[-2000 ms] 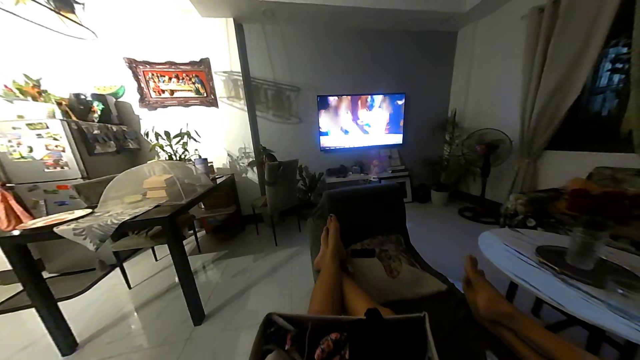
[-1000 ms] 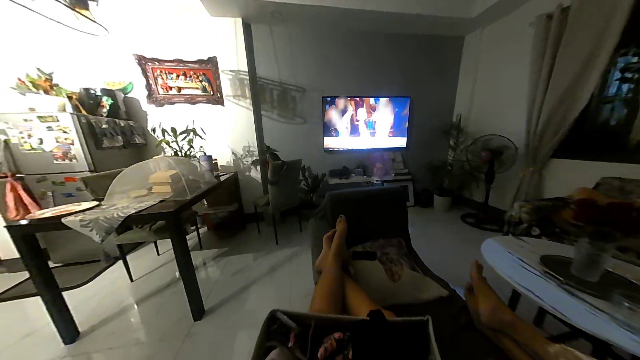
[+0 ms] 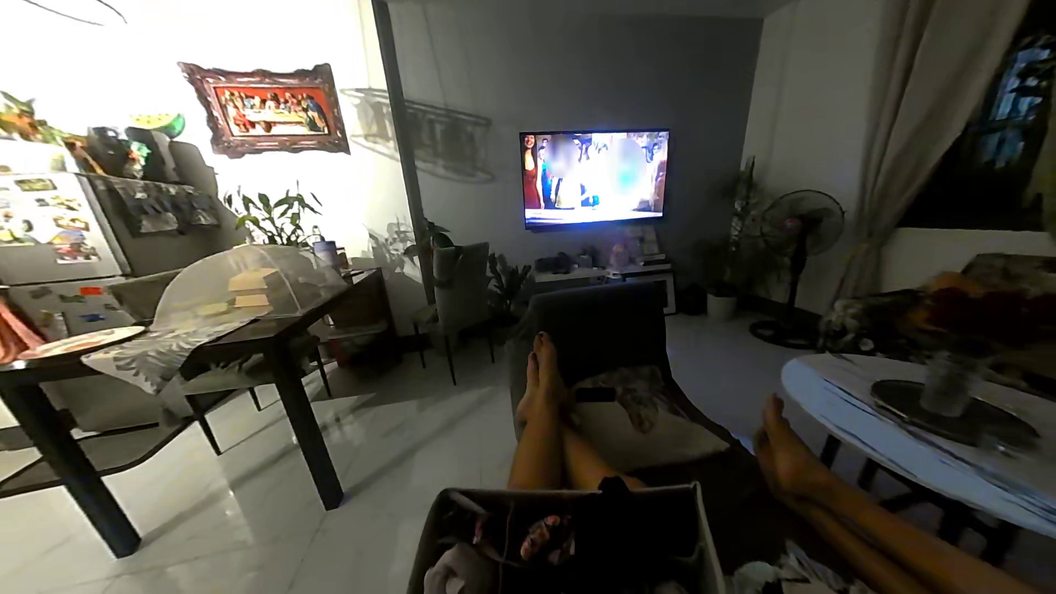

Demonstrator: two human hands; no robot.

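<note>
Neither my left hand nor my right hand shows in the head view. At the bottom middle an open fabric storage box [image 3: 697,528] stands over my legs, with bunched cloth items [image 3: 544,536] inside, too dark to name exactly. Beyond it my crossed legs [image 3: 540,437] stretch along a dark chaise sofa [image 3: 598,318]. A pale cushion [image 3: 652,441] lies beside my feet, with a dark flat object, perhaps a remote control or phone [image 3: 595,394], on top.
Another person's legs [image 3: 841,495] rest at the right, near an oval table [image 3: 813,384] bearing a tray and vase. A dark dining table [image 3: 289,388] with a mesh food cover [image 3: 198,285] stands left. A lit television [image 3: 594,177] and a pedestal fan [image 3: 799,239] are at the back.
The picture on the television has changed. The box, the legs and the cushion have not plainly moved.
</note>
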